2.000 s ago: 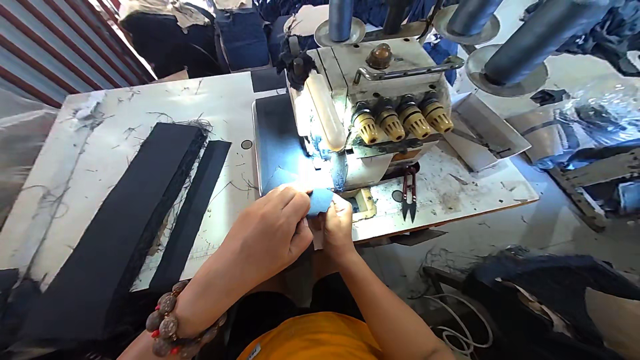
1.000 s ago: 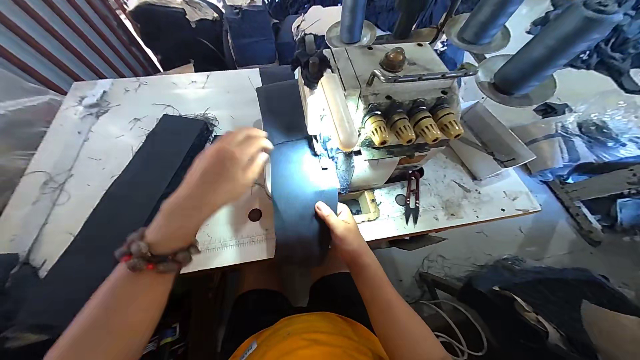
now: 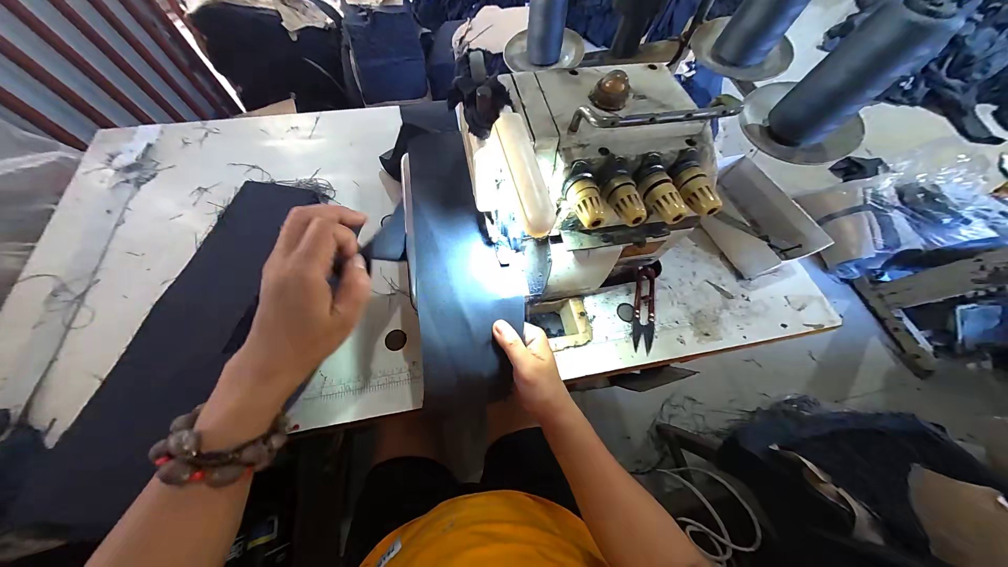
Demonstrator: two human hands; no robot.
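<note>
A dark fabric strip (image 3: pixel 449 260) lies lengthwise on the bed of an overlock sewing machine (image 3: pixel 622 102), under the lit needle area, and hangs over the table's front edge. My right hand (image 3: pixel 531 358) grips its right edge, thumb on top, just in front of the machine. My left hand (image 3: pixel 315 268), with a beaded bracelet at the wrist, is raised left of the bed with curled fingers. A small piece of dark fabric (image 3: pixel 387 239) shows at its fingertips and seems pinched in them. Beneath and left of that hand lies a stack of long dark fabric pieces (image 3: pixel 181 315).
Thread snips (image 3: pixel 644 311) with red handles lie right of the machine, near an open cardboard box (image 3: pixel 768 213). Large thread cones (image 3: pixel 843 87) stand at the back right. Loose thread litters the white table (image 3: pixel 157 236). Dark fabric is heaped at the lower right (image 3: pixel 850 465).
Two seconds ago both hands were together by the needle area over a small blue piece. They have parted; the dark strip now covers the machine bed, and my right hand is on its edge.
</note>
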